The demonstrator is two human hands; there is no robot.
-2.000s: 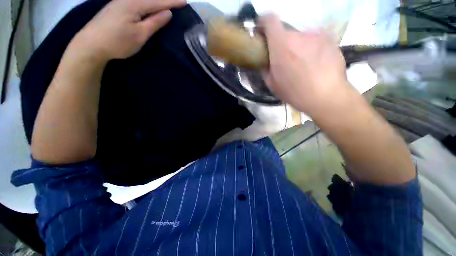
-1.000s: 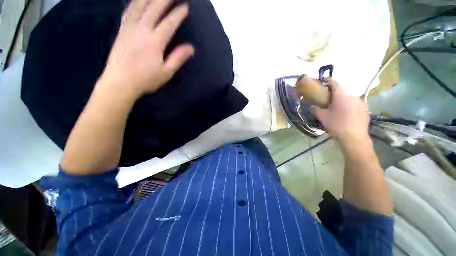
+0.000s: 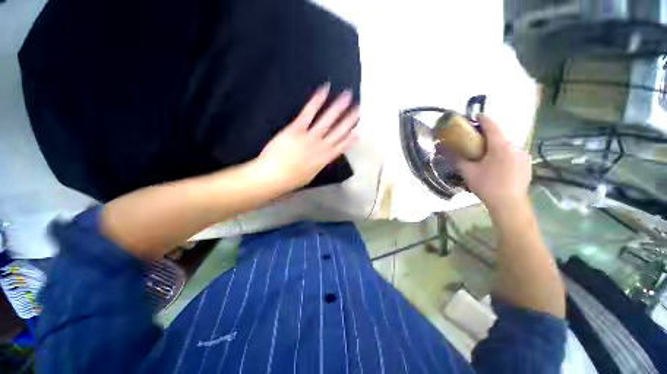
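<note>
The black garment piece [image 3: 197,88] lies spread over the left part of the white pressing table cover [image 3: 439,44]. My left hand [image 3: 311,142] lies flat on its right edge, fingers slightly apart, holding nothing. The steam iron [image 3: 428,157] stands on the cover to the right of the garment, apart from it, near the front edge. My right hand [image 3: 494,161] is closed around its tan wooden handle [image 3: 461,136]. The iron's underside is hidden.
The table's front edge runs just before my body. Metal racks and dark lines [image 3: 585,161] are beyond the right edge. Dark and striped cloth [image 3: 611,321] lies below right. A pale object [image 3: 468,313] is on the greenish floor. A patterned white item [image 3: 25,285] is at lower left.
My left hand has moved down and right across the garment to its right edge. The iron, first over the garment, was set to the right and remains there in my right hand.
</note>
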